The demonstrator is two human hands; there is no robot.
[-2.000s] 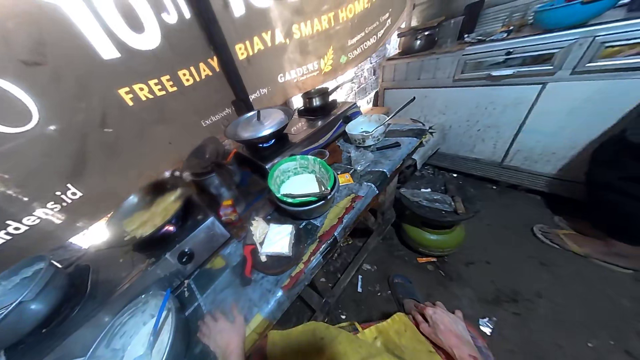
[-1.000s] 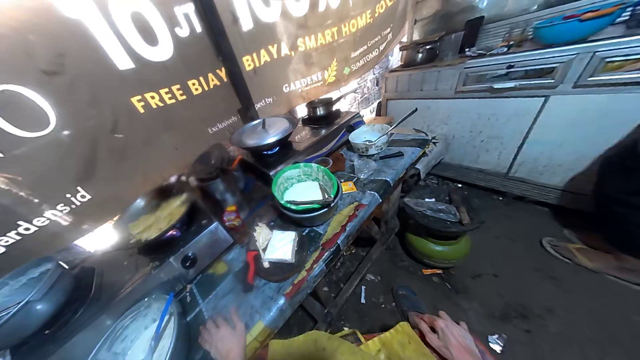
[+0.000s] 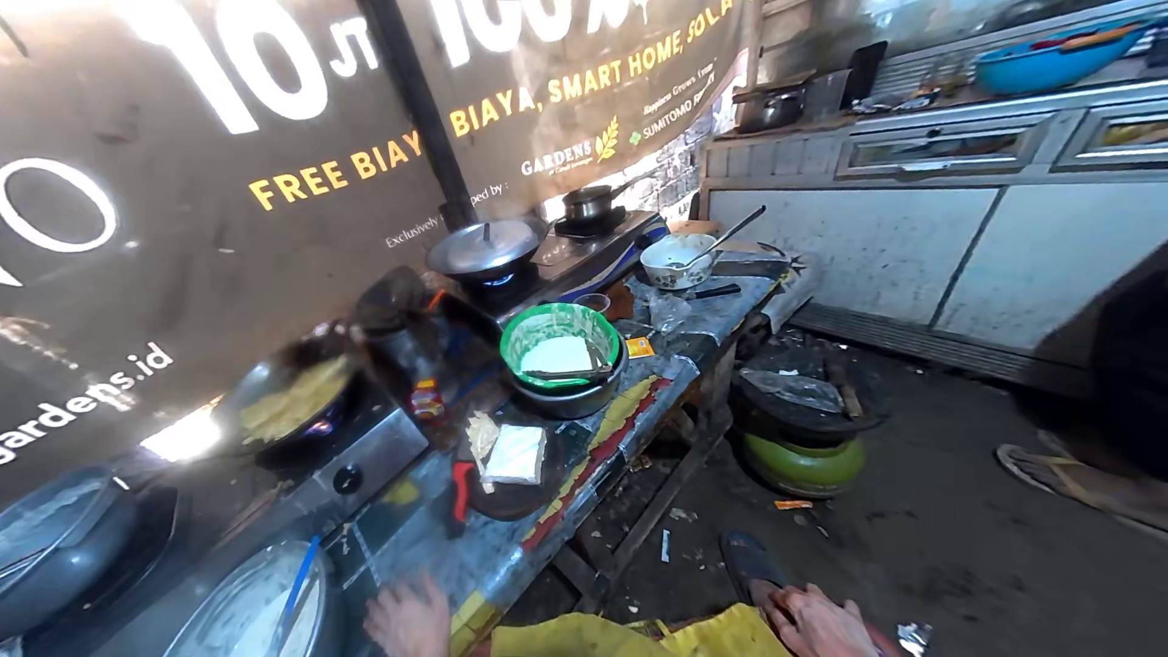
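My left hand (image 3: 409, 620) rests on the table's edge, empty, its fingers apart and slightly blurred, just right of a metal bowl of white batter (image 3: 274, 602) with a blue-handled utensil. My right hand (image 3: 821, 622) lies low over my leg, beside the yellow cloth (image 3: 639, 634) on my lap; whether it grips anything is unclear. Ahead, a white block (image 3: 516, 454) and pale pieces (image 3: 482, 438) sit on a round dark board (image 3: 520, 497), with a red handle (image 3: 461, 491) at its left. Behind the board, a green basin (image 3: 511, 351) holding something white sits in a metal pot (image 3: 584, 401).
A frying pan of yellowish food (image 3: 297, 401) is on the left stove (image 3: 374, 461). A covered wok (image 3: 485, 246) sits over a blue flame, near a small pot (image 3: 589, 203). A patterned bowl (image 3: 677, 265) holds a ladle. A green gas cylinder (image 3: 803, 465) and another person's foot (image 3: 1086, 479) are at right.
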